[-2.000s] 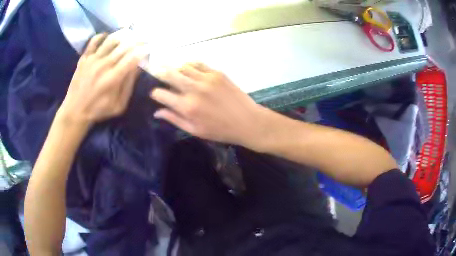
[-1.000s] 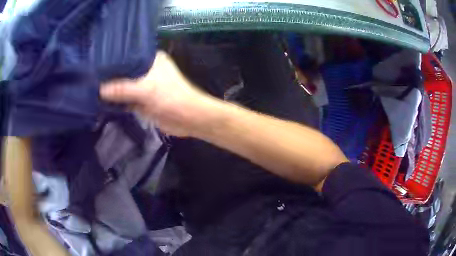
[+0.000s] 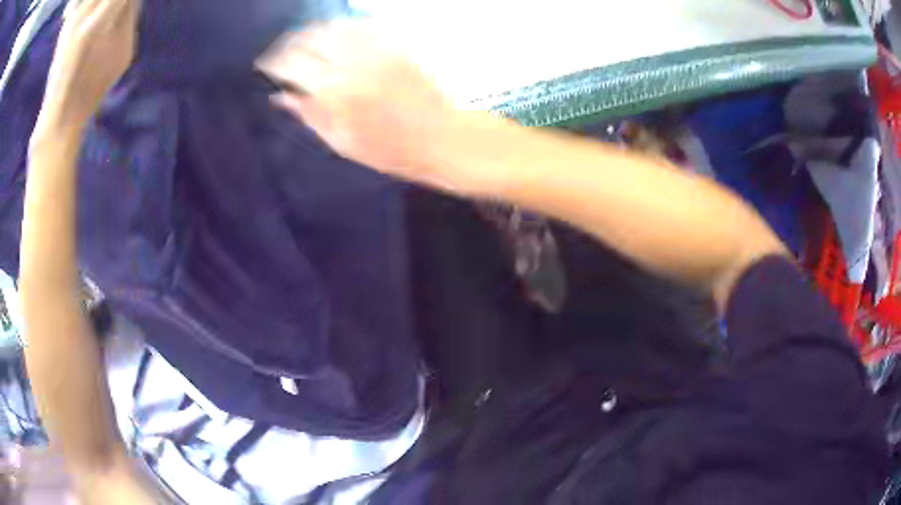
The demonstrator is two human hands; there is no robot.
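A navy garment [image 3: 247, 227] hangs from the machine table over my lap, its pale grey-white side with dark strips [image 3: 286, 459] showing below its curved lower edge. My left hand [image 3: 99, 35] is at the top left on the navy cloth, cut off by the top edge; its fingers are hidden. My right hand [image 3: 351, 94] is at the cloth's upper right side by the table edge. It is blurred, and its grip on the cloth is not clear.
The white table [image 3: 593, 49] has a green ruler-marked front edge [image 3: 613, 99]. A red scissor loop [image 3: 790, 6] is at the top right. A red basket [image 3: 835, 261] and a blue basket [image 3: 736, 148] with cloth pieces are below right.
The garment has come down over my lap and now shows its pale side at the bottom. Both hands have moved up, and my right hand is further right.
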